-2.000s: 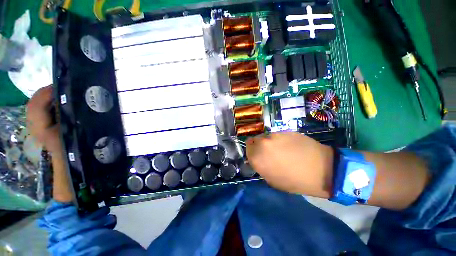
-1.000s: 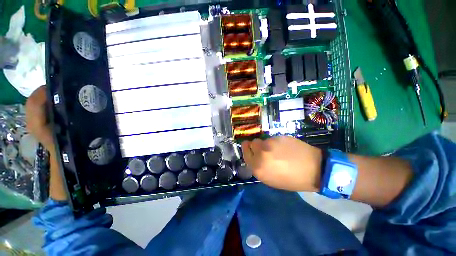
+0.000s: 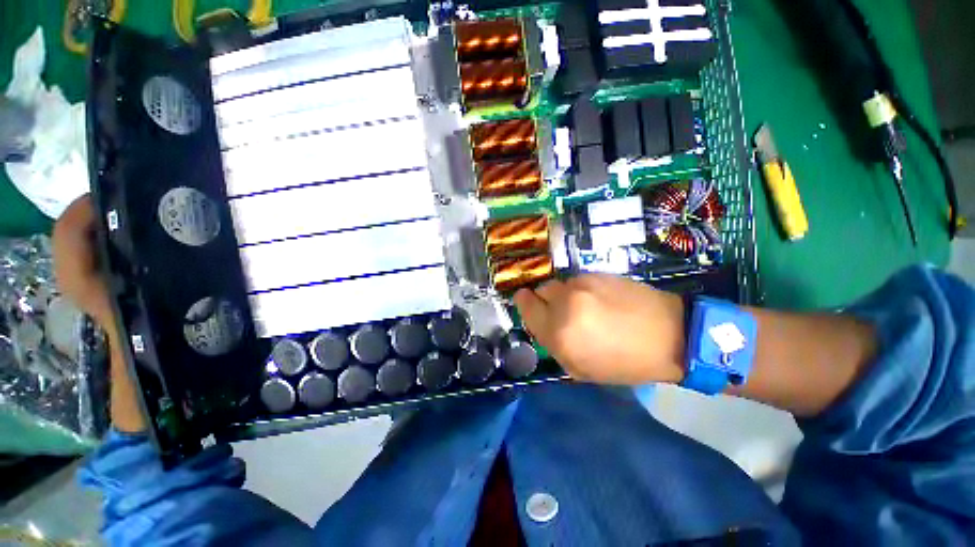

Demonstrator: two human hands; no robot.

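Note:
The open power module lies in front of me, with silver-white heatsink bars [image 3: 331, 182], three copper windings [image 3: 519, 251] in a column and black capacitors [image 3: 369, 344] along the near edge. My right hand [image 3: 604, 326] is over the near part of the module, fingertips pinched together at the lower end of the nearest winding; whether they hold a small part is hidden. My left hand [image 3: 88, 262] is at the outer side of the black fan panel [image 3: 187, 214]; its fingers are partly hidden behind the panel's edge.
A clear bag of small parts [image 3: 43, 331] lies left of the module, with crumpled white wipes [image 3: 48, 144] above it. A yellow knife [image 3: 783, 192] and a black electric screwdriver [image 3: 882, 118] lie to the right. Yellow tape rings [image 3: 219, 16] show at the far edge.
The module has shifted slightly left and its far end slightly out of view. My right hand stays by the nearest winding, with the wrist a little higher. My left hand stays at the fan panel.

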